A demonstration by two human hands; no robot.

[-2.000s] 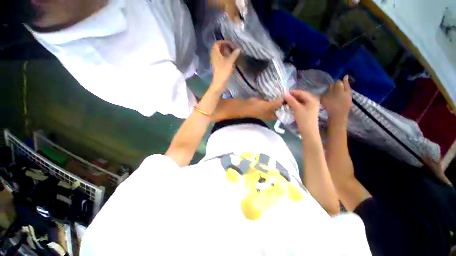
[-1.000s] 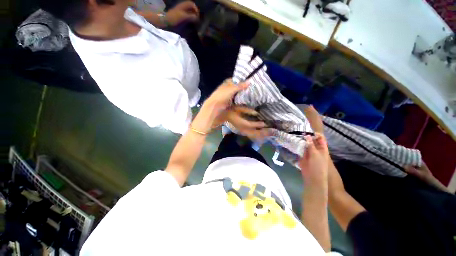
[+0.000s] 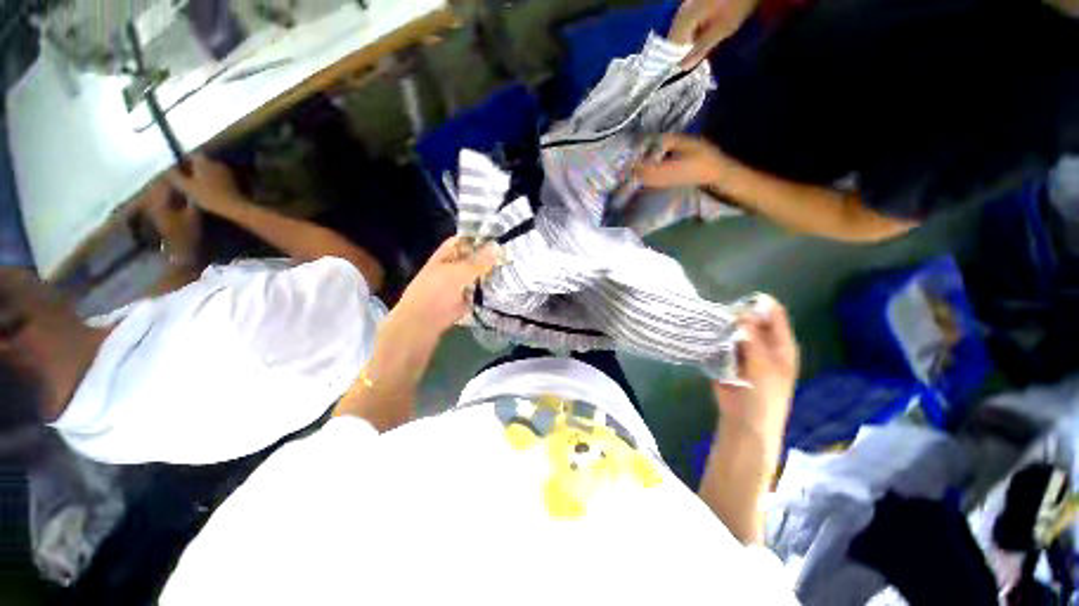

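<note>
A striped garment piece (image 3: 639, 290), white-grey with dark stripes, is stretched between my two hands in front of my waist. My left hand (image 3: 459, 278) grips its left end, where a striped flap stands up above the fingers. My right hand (image 3: 760, 349) grips its right end. Black trim (image 3: 538, 322) runs along the lower left part of the piece. Another striped part with a black strip (image 3: 592, 136) lies behind it, held by a person in dark clothes; whether the two parts join is unclear.
A person in a white shirt (image 3: 225, 355) sits at my left by a white sewing table (image 3: 71, 154). The dark-clothed person's arm (image 3: 793, 204) reaches in from the upper right. Blue bins (image 3: 905, 337) and heaped cloth (image 3: 876, 474) are at the right.
The view has swung to the right. My hands have moved apart, stretching the striped piece sideways. The other person's hands now show at the top, holding striped cloth.
</note>
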